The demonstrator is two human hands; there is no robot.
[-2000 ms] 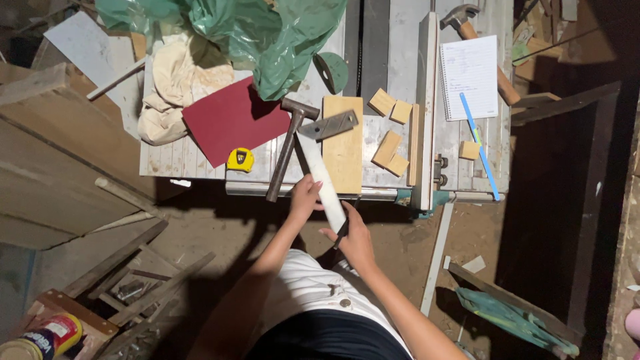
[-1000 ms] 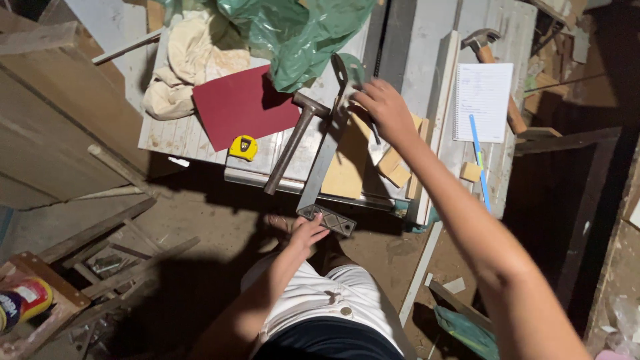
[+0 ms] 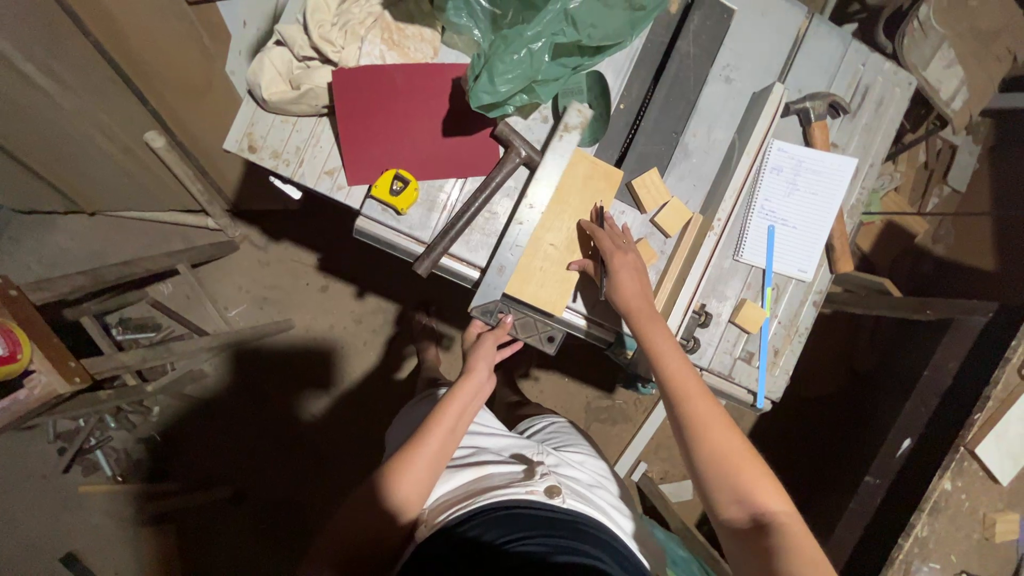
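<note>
My left hand (image 3: pixel 486 346) grips the dark patterned handle of a try square (image 3: pixel 530 322) at the table's front edge. The square's metal blade (image 3: pixel 534 208) runs up along the left side of a light wooden board (image 3: pixel 570 232). A dark pencil (image 3: pixel 602 252) is in my right hand (image 3: pixel 614 260), which is over the board's right edge. Small wooden blocks (image 3: pixel 649 190) are just to the right of the board. A metal hammer (image 3: pixel 480 200) lies left of the blade, with a yellow tape measure (image 3: pixel 394 191) and a dark red sheet (image 3: pixel 408 128) farther left.
The table saw's rip fence (image 3: pixel 732 192) stands right of the blocks. Beyond it are a spiral notebook (image 3: pixel 796 210), a claw hammer (image 3: pixel 818 132), a blue strip (image 3: pixel 766 320) and another block (image 3: pixel 749 316). A green plastic bag (image 3: pixel 544 48) and a beige cloth (image 3: pixel 308 60) lie at the back.
The right hand has come back from beyond the board to its right edge with the pencil. The square, earlier held in both hands over the board, is now along its left side, handle at the front.
</note>
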